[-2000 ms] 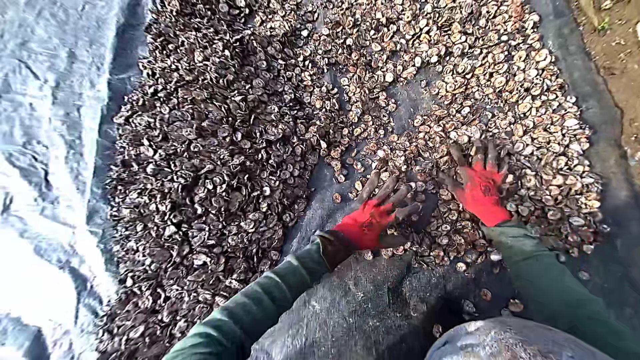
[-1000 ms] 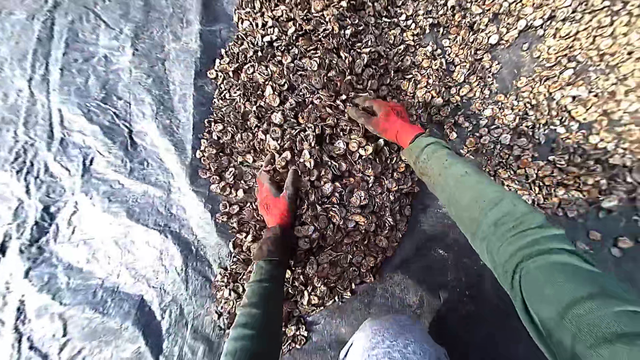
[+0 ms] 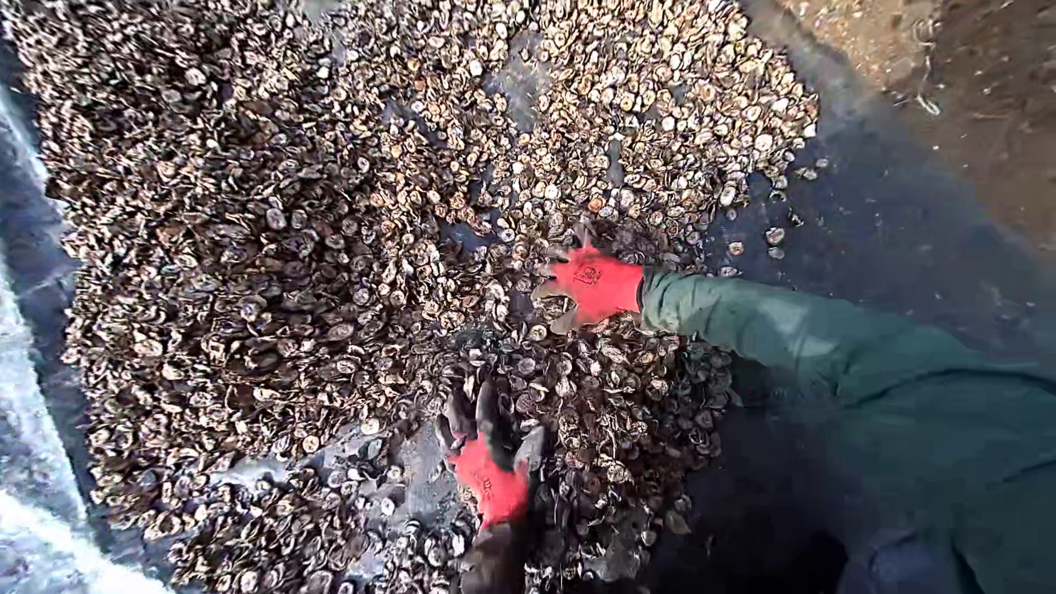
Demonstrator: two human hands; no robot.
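Observation:
Many small, round, dried brown slices (image 3: 280, 272) lie spread in a thick layer over a dark sheet; their exact kind I cannot tell. My left hand (image 3: 491, 462), in a red glove with dark fingers, rests low in the middle, fingers apart, on slices beside a thin patch where the sheet shows. My right hand (image 3: 594, 283), in a matching glove below a green sleeve, lies farther up and to the right, its fingers spread over the layer. Neither hand grips anything that I can see.
The dark sheet (image 3: 891, 231) extends right of the slices, with a few loose ones near the edge. Bare brown ground (image 3: 990, 107) borders it at the upper right. A shiny grey-blue plastic sheet (image 3: 33, 462) runs along the left.
Both hands have moved from the thick pile on the left to the slices farther right. Slices have been spread, and bare patches now show at the lower left. The view has shifted.

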